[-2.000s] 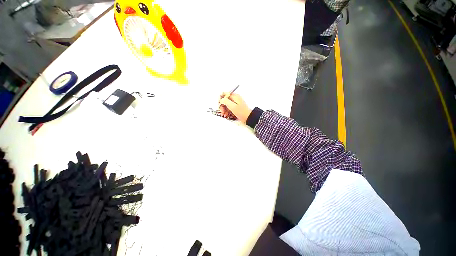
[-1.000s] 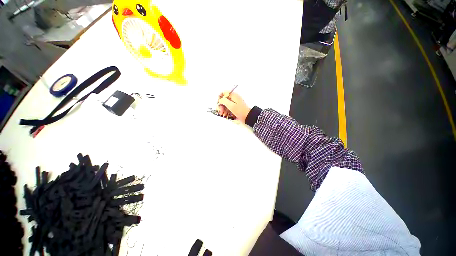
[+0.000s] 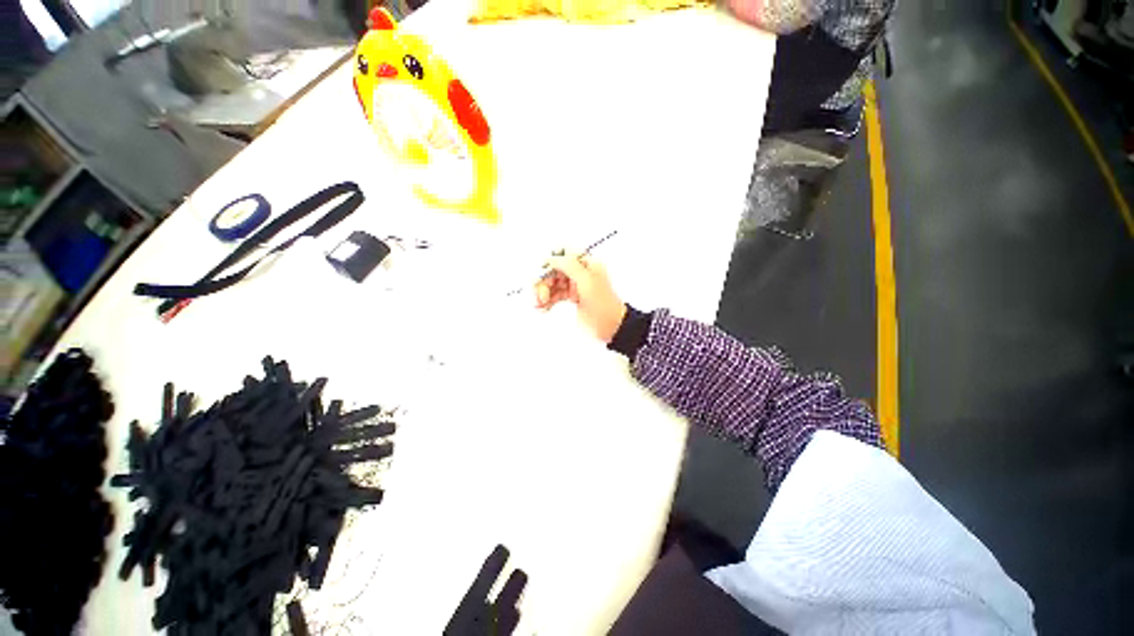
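Note:
My right hand (image 3: 578, 296) is over the white table (image 3: 547, 447) near its right edge, with its fingers closed on a slim tool (image 3: 599, 242). The tool's thin dark end sticks out up and to the right; its other parts are hidden or too small to tell. My left hand is out of the picture. A large heap of black fabric tabs (image 3: 243, 485) lies at lower left, with strips pointing in many directions. A few set-aside tabs (image 3: 488, 594) lie apart at the bottom, near my apron.
A pile of small black pieces (image 3: 56, 497) lies at far left. Beyond are a blue tape roll (image 3: 240, 218), black strap (image 3: 267, 242), black box (image 3: 358, 256) and yellow chick-shaped fan (image 3: 429, 118). Part of a person (image 3: 815, 75) shows at the top, beyond the table. Thread ends lie by the heap.
The view has shifted, showing more of the table's far end, the left pile and the set-aside tabs. My right hand has turned, and more of the slim tool shows above it.

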